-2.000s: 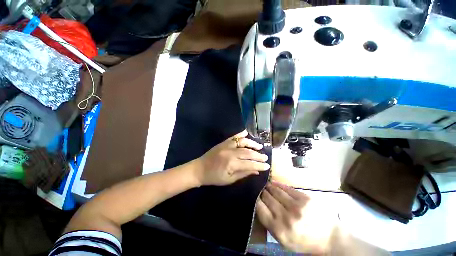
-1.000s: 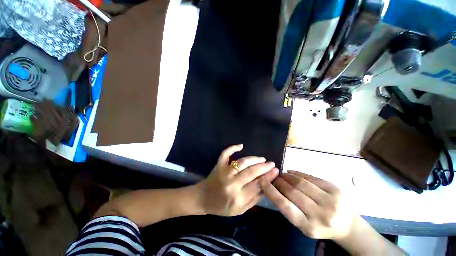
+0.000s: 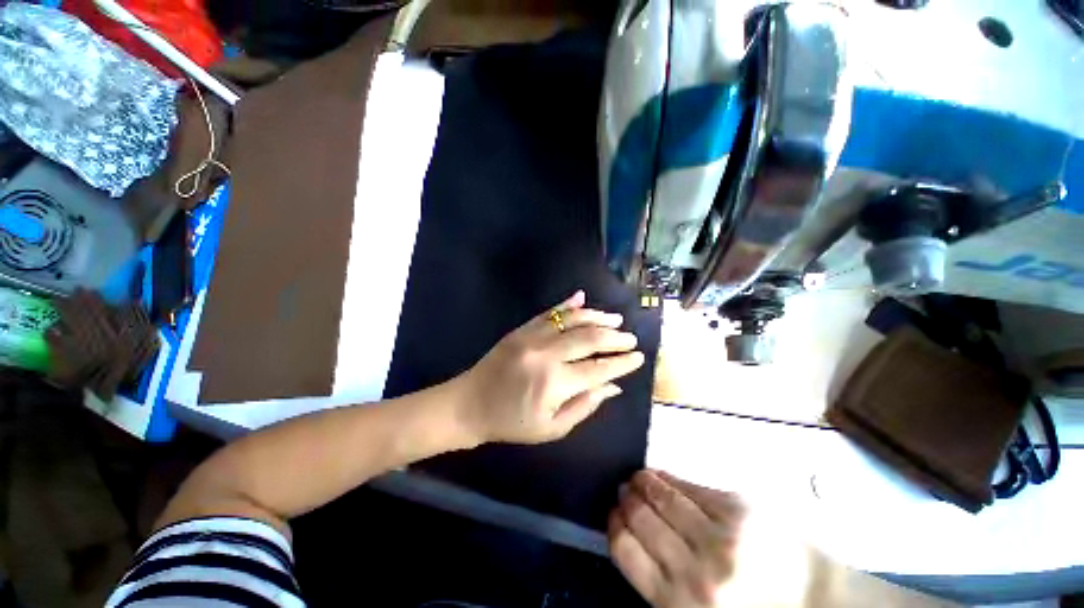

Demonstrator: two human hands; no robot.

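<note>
The black panel [image 3: 511,226] lies flat on the white table, its right edge running under the needle area of the sewing machine [image 3: 737,131]. My left hand [image 3: 553,374] rests flat on the panel near its right edge, just in front of the needle area, fingers slightly apart and pointing right. My right hand [image 3: 678,534] is at the panel's lower right edge by the table's front, fingers curled. Its fingertips touch the edge, and whether they pinch the cloth is hidden. The tan bed plate [image 3: 701,368] shows right of the panel.
A brown panel [image 3: 285,226] lies to the left. A small brown folded piece [image 3: 933,410] lies over black-handled scissors [image 3: 1040,445] on the right. At the far left are a grey fan [image 3: 54,232], a crinkled bag [image 3: 89,101] and a green-labelled item [image 3: 21,327].
Since one second ago, my left hand has moved forward from the front edge towards the needle, away from my right hand. The view has shifted, and more of the machine head shows.
</note>
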